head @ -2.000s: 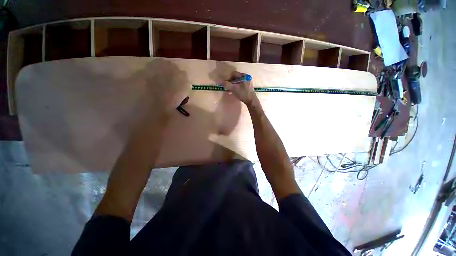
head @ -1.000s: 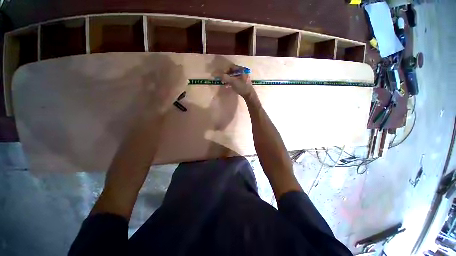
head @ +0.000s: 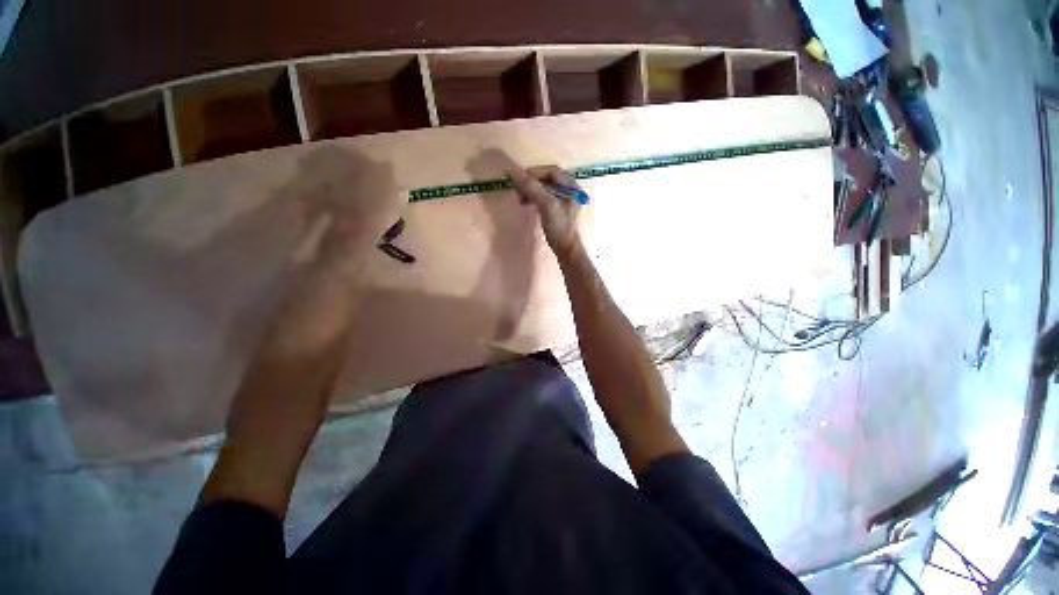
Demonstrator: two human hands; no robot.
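Observation:
The pale plywood panel [head: 685, 233] lies in front of me. A green tape measure blade [head: 708, 153] runs across it to its right end. My right hand [head: 550, 206] holds a blue and white pen [head: 574, 193] at the blade, with the pen's blue end pointing right. My left hand [head: 346, 238] is at the blade's left end. It is blurred and blends with the panel, so its fingers and grip are unclear. A small black angled object [head: 397, 243] shows beside it.
The compartment frame [head: 299, 102] lies along the panel's far edge on the dark red table [head: 348, 26]. Tools and a white paper sheet [head: 844, 37] are at the table's right end. Wood offcuts [head: 876, 279] stand below them. Cables [head: 801, 329] lie on the floor.
The view has turned, so the panel and blade now slope up to the right. The pen has tipped, its blue end now lower. My right hand is still at the blade.

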